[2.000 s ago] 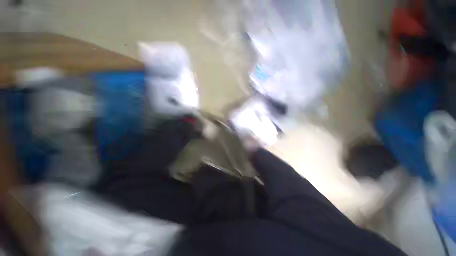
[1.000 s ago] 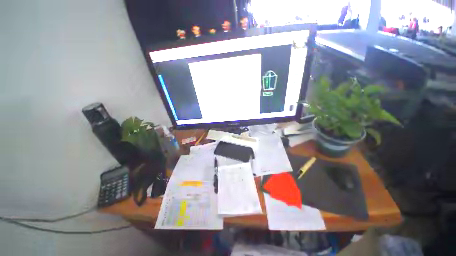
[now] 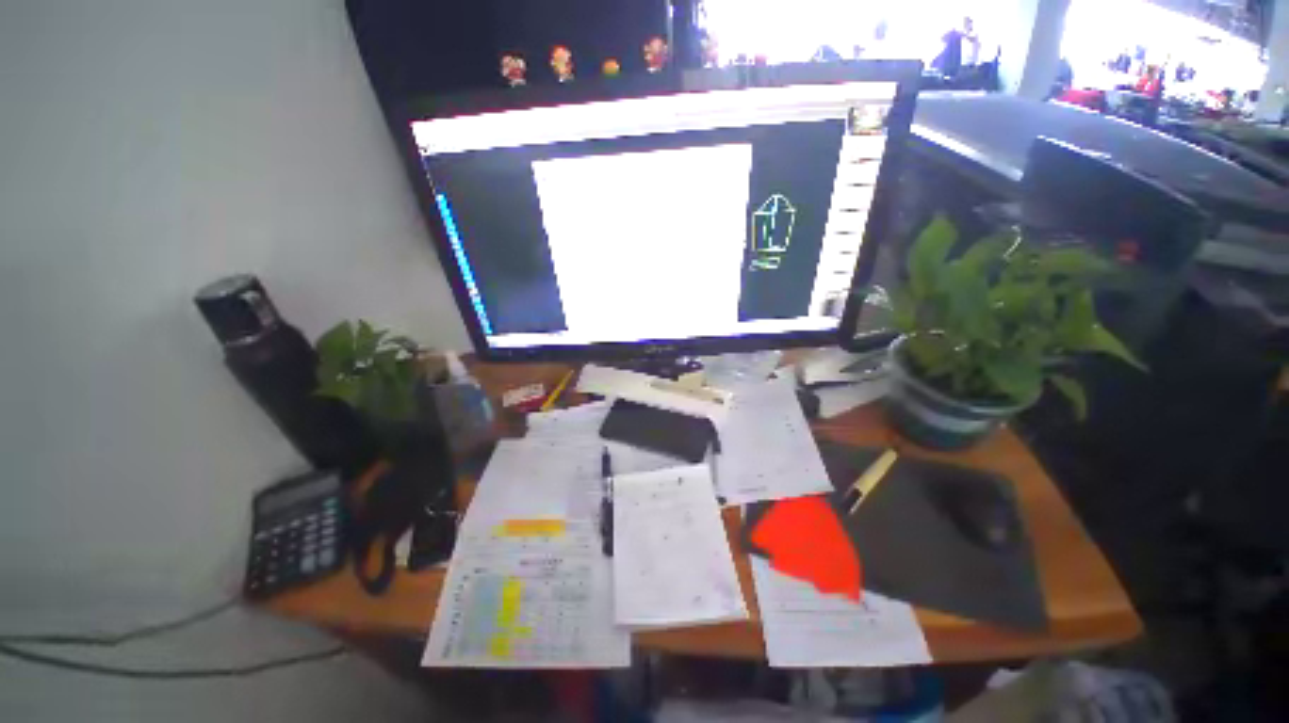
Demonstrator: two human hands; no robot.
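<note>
Neither of my hands is in the picture. Nearest in front of me on the wooden desk (image 3: 1081,593) lie a highlighted printed sheet (image 3: 467,607) at left and a handwritten pad (image 3: 676,551) in the centre, with a thin black pen (image 3: 608,502) along its left edge. A red-orange piece (image 3: 809,547) lies partly on a white sheet (image 3: 848,629) and beside the dark mat (image 3: 912,551). A pale yellow cutter (image 3: 871,482) and a dark mouse (image 3: 978,509) rest on the mat. A black smartphone (image 3: 659,429) lies above the pad. The monitor (image 3: 650,226) shows a blank white window and a small outlined piece.
A calculator (image 3: 297,534), a black bottle (image 3: 269,360) and a small plant (image 3: 371,374) stand at left. A potted plant (image 3: 975,332) stands right of the monitor. Cables (image 3: 156,647) run along the wall at lower left. Dark large equipment (image 3: 1117,198) is behind at right.
The view has swung up from the lap, floor and bags to the desk and monitor. Since one second ago it has shifted only slightly; the desk items have not visibly moved.
</note>
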